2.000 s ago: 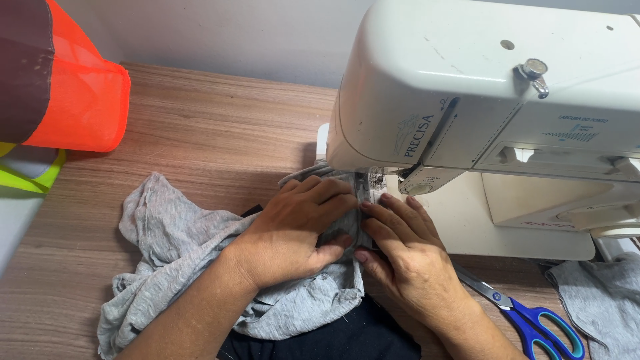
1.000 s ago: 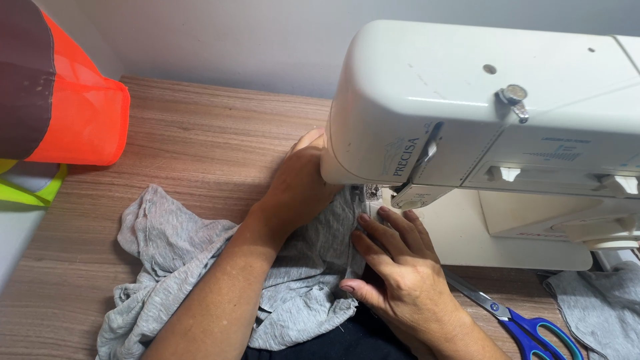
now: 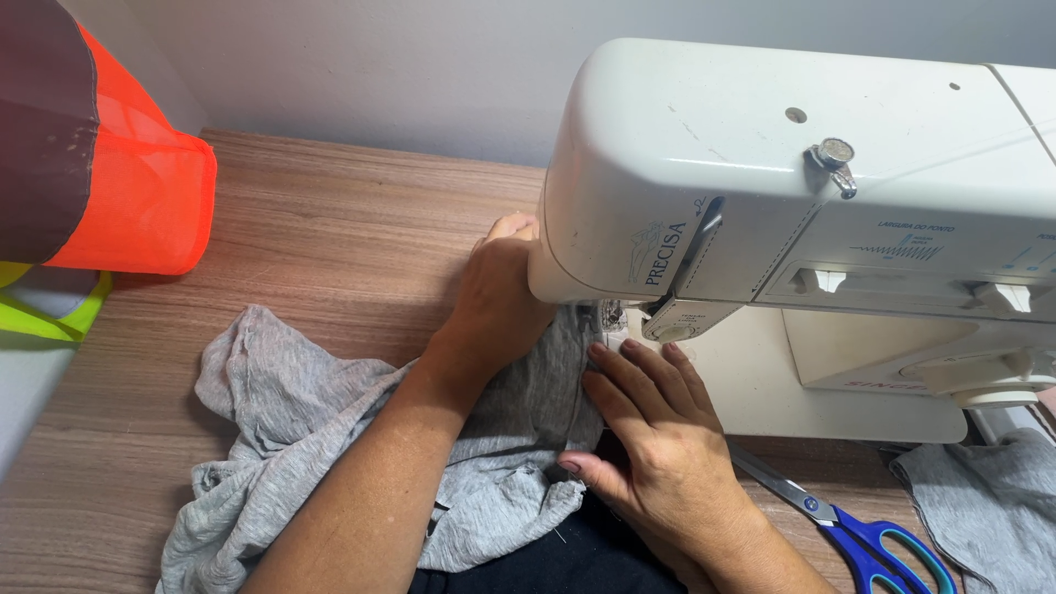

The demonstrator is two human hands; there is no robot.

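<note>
A white Singer sewing machine [image 3: 709, 173] fills the right half, its presser foot area [image 3: 609, 318] low at the head's left end. Heather-grey knit fabric [image 3: 528, 404] runs under or beside the foot and spreads left over the table and down to my lap. My left hand [image 3: 507, 289] reaches behind the machine head at the fabric's far part; its fingertips are partly hidden, so its hold cannot be told. My right hand [image 3: 660, 421] lies with spread fingers along the fabric's right edge, fingertips just in front of the foot, thumb near a fold.
Blue-handled scissors [image 3: 858, 528] lie on the wooden table [image 3: 330, 223] right of my right forearm. Another piece of grey fabric [image 3: 990, 503] is at the lower right. An orange and dark cloth item [image 3: 157, 198] and a neon-yellow-edged one [image 3: 49, 309] stand at the left. A wall is behind.
My left hand has moved from the fabric in front of the foot to behind the machine head. My right hand stays near the foot, with its thumb lower than two seconds ago.
</note>
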